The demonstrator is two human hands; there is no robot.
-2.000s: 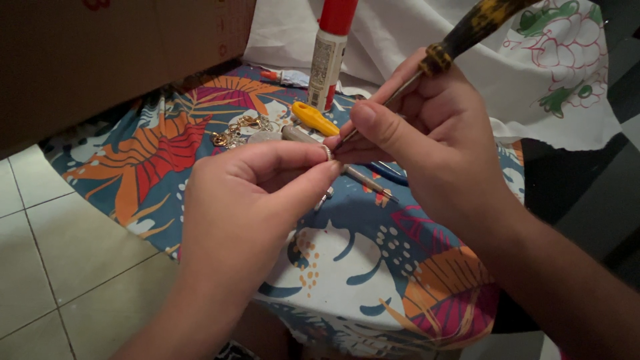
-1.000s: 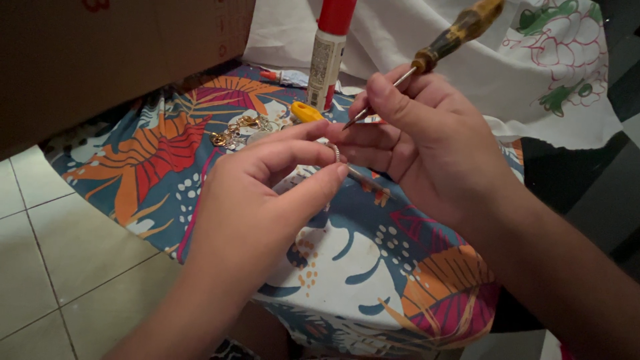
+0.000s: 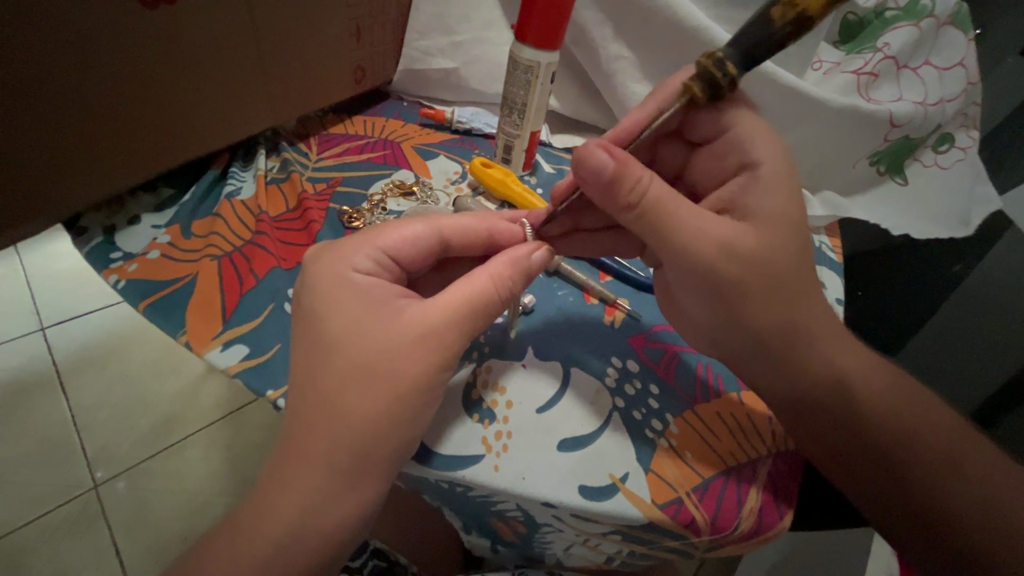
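Between the thumb and forefinger of my left hand (image 3: 400,280) is a small silver-coloured ring-like piece (image 3: 527,230) with a ribbed edge. My right hand (image 3: 688,192) grips a thin-shafted tool with a dark and amber handle (image 3: 752,48), perhaps a screwdriver or an awl. Its metal shaft (image 3: 632,152) slants down to the left, and the tip is at or beside the small piece; whether they touch cannot be told. Just below the fingers, a small silver-coloured piece (image 3: 526,303) lies on the patterned cloth (image 3: 560,448).
Behind my hands are gold- and silver-coloured chains (image 3: 384,204), a yellow handle (image 3: 508,184), a pen-like metal tool (image 3: 592,288), a blue curved handle (image 3: 624,274), a red-capped can or bottle (image 3: 528,96) and a crumpled tube (image 3: 472,120). A cardboard box (image 3: 184,88) stands left, white cloth (image 3: 664,48) behind.
The handle of the tool in my right hand tipped down and then back up. The tip, apart from the small piece one second ago, is now close against it.
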